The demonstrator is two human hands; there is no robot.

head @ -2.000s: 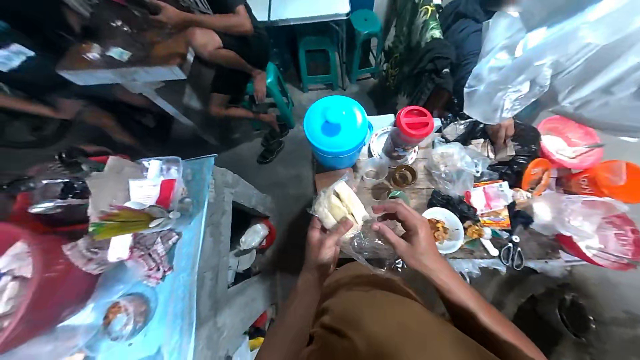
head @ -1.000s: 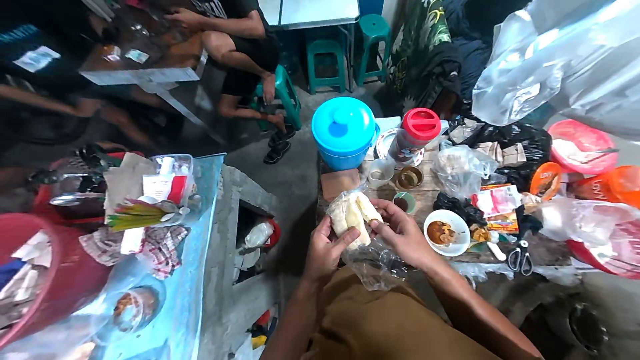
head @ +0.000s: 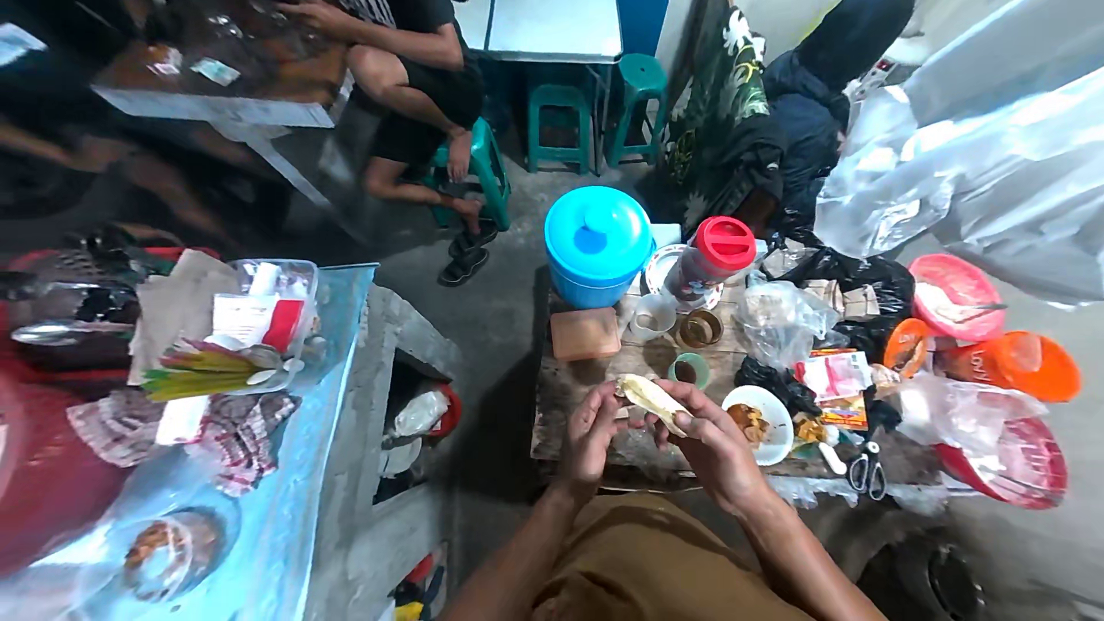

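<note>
A pale, elongated piece of food (head: pixel 653 402), perhaps dough or a peeled item, is held between my two hands above the near edge of the wooden table. The fingertips of my left hand (head: pixel 595 431) grip its left end. Fingers and thumb of my right hand (head: pixel 707 440) close on its right end. Just right of my right hand lies a white bowl (head: pixel 780 429) with brown food. A green cup (head: pixel 690 371) stands beyond the hands, near a brown-rimmed cup (head: pixel 699 329) and a clear plastic cup (head: pixel 652 317).
Beyond stand a blue lidded bucket (head: pixel 599 246) and a red-lidded jug (head: pixel 720 254). Scissors (head: pixel 867 471), plastic bags (head: pixel 780 319) and an orange container (head: pixel 1018 365) are at right. A blue-covered counter (head: pixel 345 345) is at left; a person (head: pixel 423 95) sits beyond.
The clear plastic bag that was around the pale food is no longer at my hands. My hands now hold a single slim piece instead of a bulkier bundle.
</note>
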